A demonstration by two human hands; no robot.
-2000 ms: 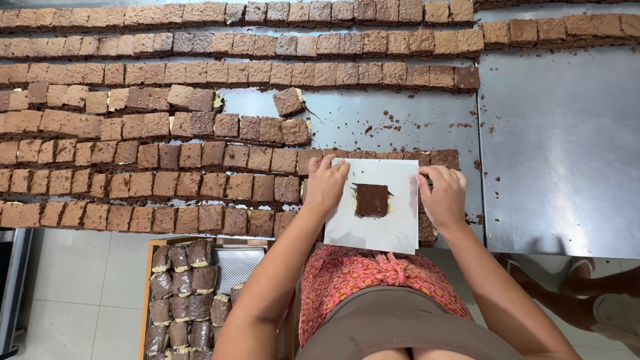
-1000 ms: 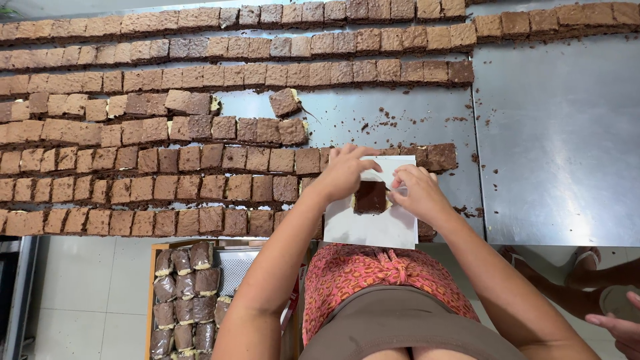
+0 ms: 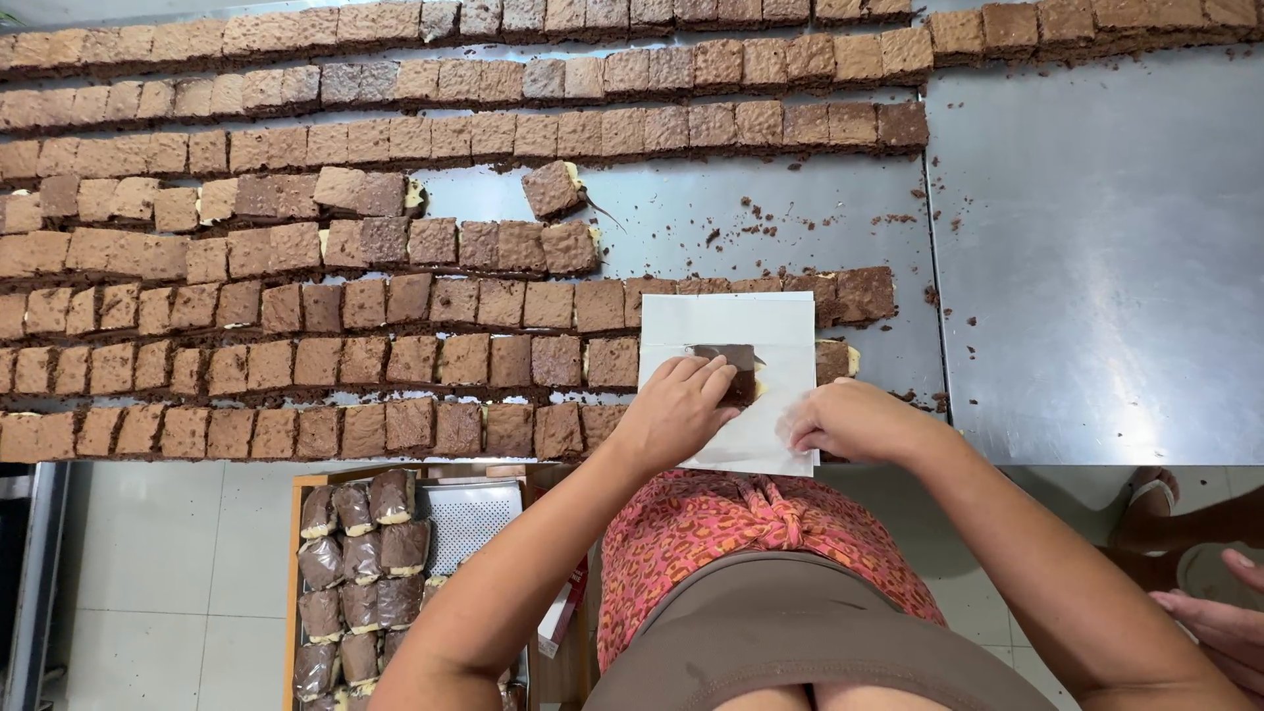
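A stack of thin white sheets (image 3: 726, 321) lies over the front rows of brownie-like cake squares (image 3: 509, 365). On the top sheet rests a dark chocolate cake square (image 3: 736, 370) with pale filling at its edge. My left hand (image 3: 681, 410) rests over the square's left front part, fingers bent; its fingertips touch the square, and whether they grip it is hidden. At the sheet's right front edge is my right hand (image 3: 834, 420), its fingers curled and partly blurred, so what they hold cannot be told.
Long rows of cake squares (image 3: 553, 138) cross the metal table (image 3: 1096, 267). A single square (image 3: 553, 190) lies apart, near scattered crumbs. Below the front edge, a wooden-edged crate (image 3: 298, 592) holds wrapped squares (image 3: 321, 563). At the right are another person's hand (image 3: 1220, 622) and legs.
My left hand has moved toward me, from the sheet's far edge onto the square's front part. My right hand has moved from beside the square to the sheet's right front edge.
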